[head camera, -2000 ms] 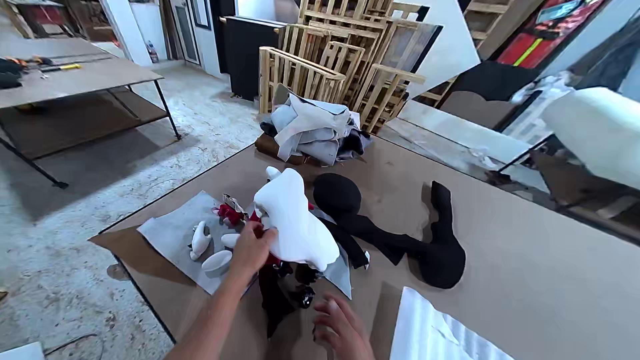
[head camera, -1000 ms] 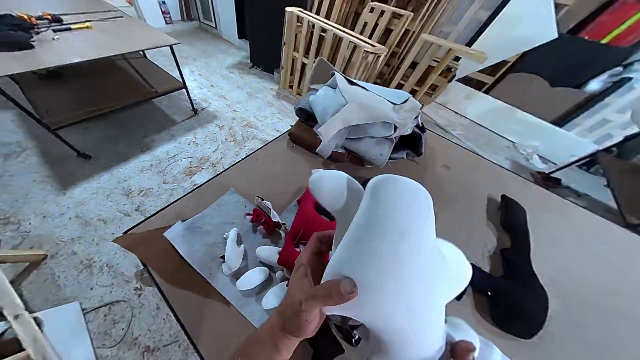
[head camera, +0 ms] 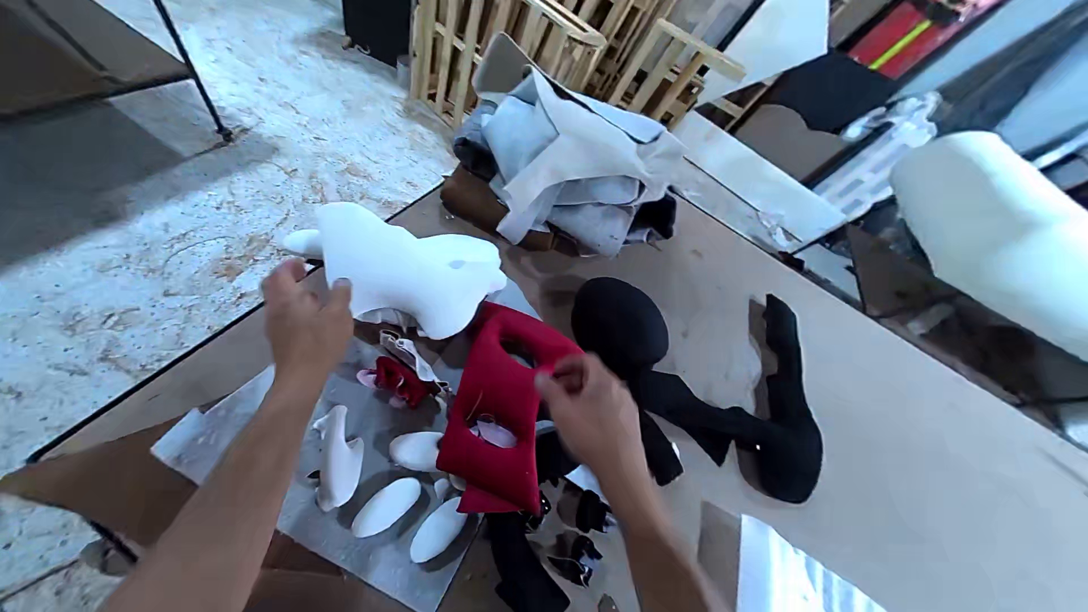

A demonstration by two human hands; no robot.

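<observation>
My left hand (head camera: pixel 308 316) is at the near left side of a stuffed white fabric piece (head camera: pixel 404 270), fingers apart; whether it touches the piece is unclear. Fingers of my right hand (head camera: pixel 586 399) pinch the upper right edge of a red fabric piece with cut-out holes (head camera: pixel 497 408). White oval pieces (head camera: pixel 387 507) and a curved white piece (head camera: pixel 340 459) lie on a grey sheet (head camera: pixel 327 544) between my arms. Beyond my right hand are a round black padded piece (head camera: pixel 620 326) and a long black fabric piece (head camera: pixel 786 425). Small black scraps (head camera: pixel 578 557) lie by my right forearm.
A heap of grey and brown fabric (head camera: pixel 578 170) lies at the table's far corner. Wooden frames (head camera: pixel 510 51) stand behind it. A white foam sheet (head camera: pixel 790 569) is at the near right, and another table (head camera: pixel 85 51) stands at the upper left.
The white stuffed piece, held up in front of me a second ago, now lies at the far left of the table group. My right hand has come to the red fabric, which is more exposed.
</observation>
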